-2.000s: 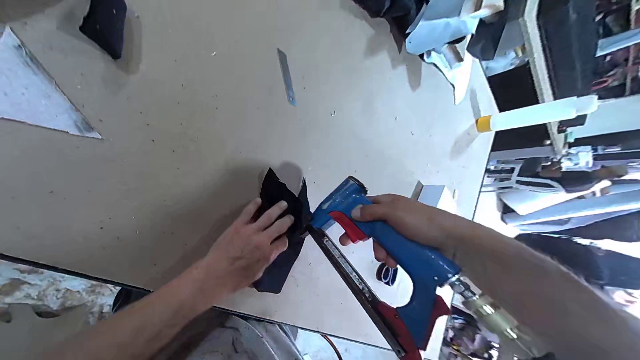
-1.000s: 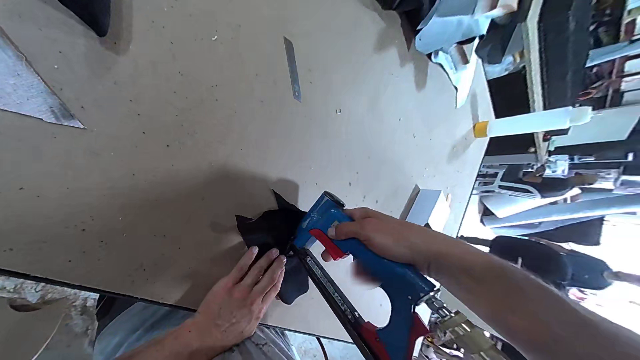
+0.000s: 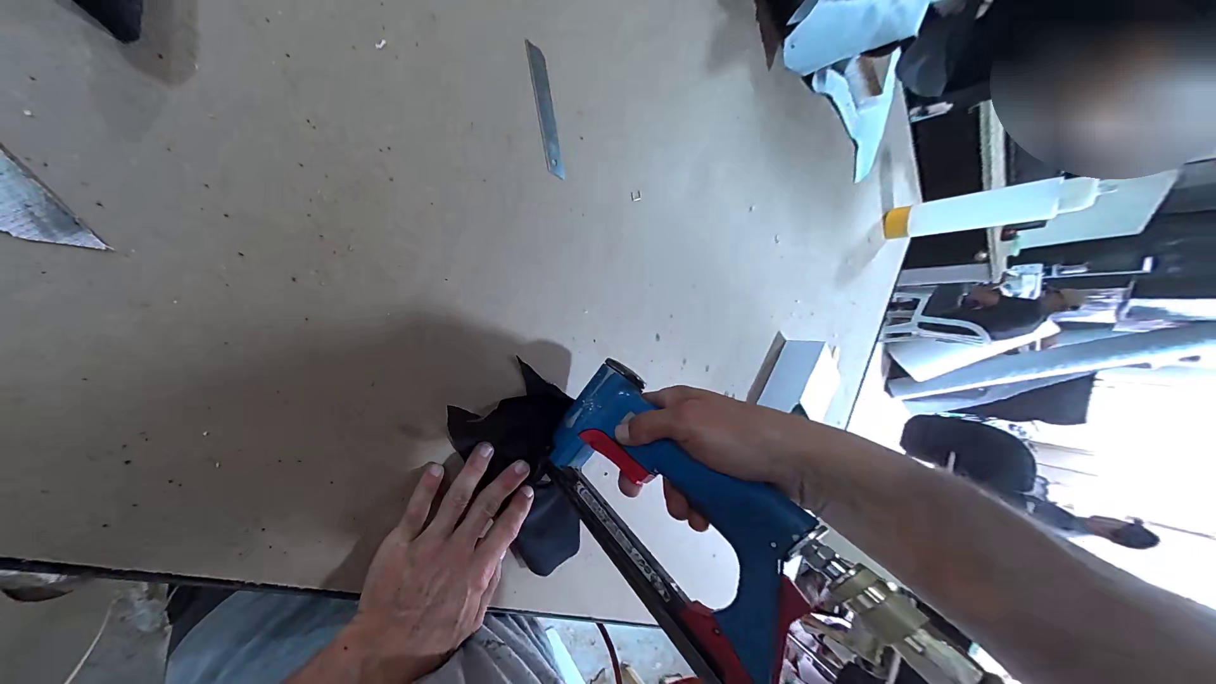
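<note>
My right hand [image 3: 698, 442] grips a blue and red pneumatic staple gun [image 3: 731, 503] with a black staple magazine. The gun's nose touches a piece of black leather-like material [image 3: 518, 427], folded with pointed corners, near the table's front edge. My left hand [image 3: 451, 546] lies with fingers spread on the lower left part of this piece, pressing it. The exact spot under the nose is hidden by the gun. A loose staple [image 3: 636, 196] lies farther back on the table.
On the table [image 3: 380, 266] are a flat metal blade [image 3: 545, 109], a grey triangular piece [image 3: 43, 209], a white box [image 3: 793, 375], a yellow-capped bottle [image 3: 988, 207] and light blue scraps [image 3: 855, 38]. People are in the background at right.
The black piece, upright and narrow two seconds ago, now lies bunched and spread. My left hand has moved from its side to its lower part. A person's head now shows at upper right.
</note>
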